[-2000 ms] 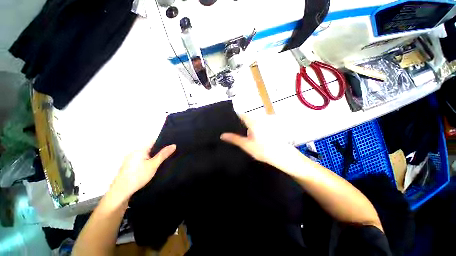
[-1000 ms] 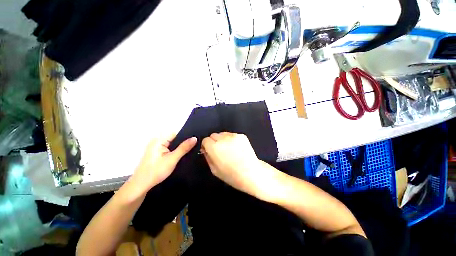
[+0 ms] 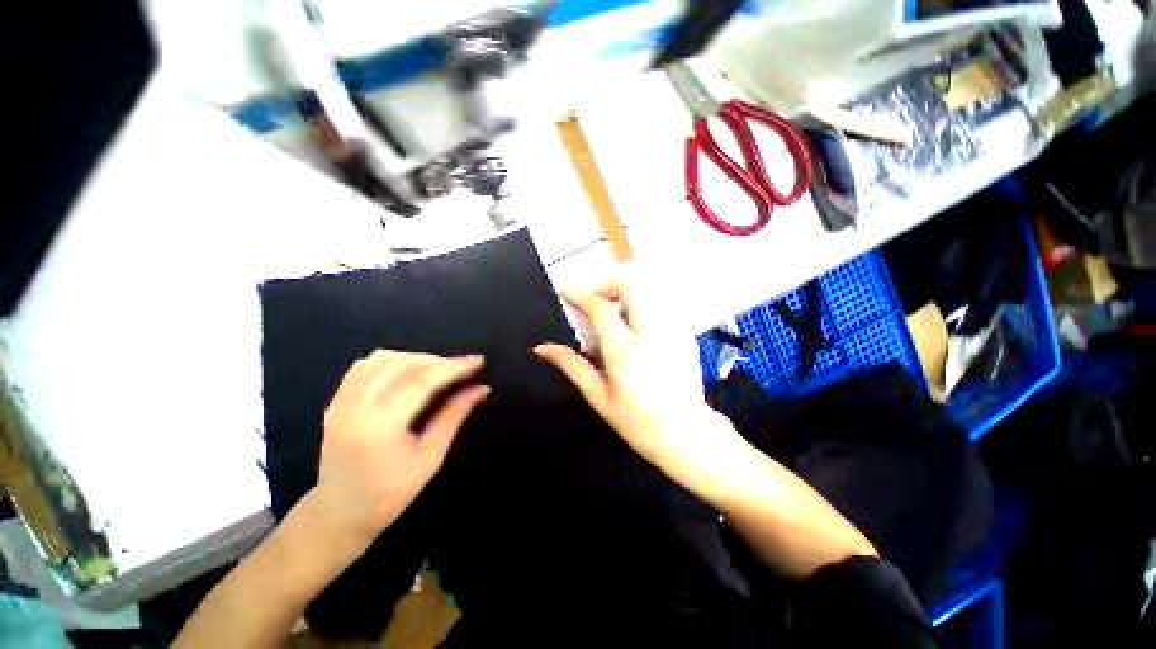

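A black fabric panel (image 3: 380, 317) lies flat at the table's front edge, its lower part merging with black cloth on the lap. My left hand (image 3: 393, 431) rests on top of it, fingers bent, with a gap between thumb and fingertips. My right hand (image 3: 621, 368) is at the panel's right edge, thumb over the cloth and fingers spread beside the edge. The needle area (image 3: 469, 171) of the sewing machine is blurred, just beyond the panel's far edge; no cloth shows under it.
Red-handled scissors (image 3: 748, 165) and a tan strip (image 3: 593, 184) lie right of the needle. A tool tray with a clear plastic bag (image 3: 925, 133) is farther right. Blue crates (image 3: 856, 311) stand below the table's right edge. A black garment pile (image 3: 64, 127) is at upper left.
The view has shifted and turned. The panel now shows wider and flatter to the left. My right hand has moved from beside my left fingertips to the panel's right edge, its fingers spreading.
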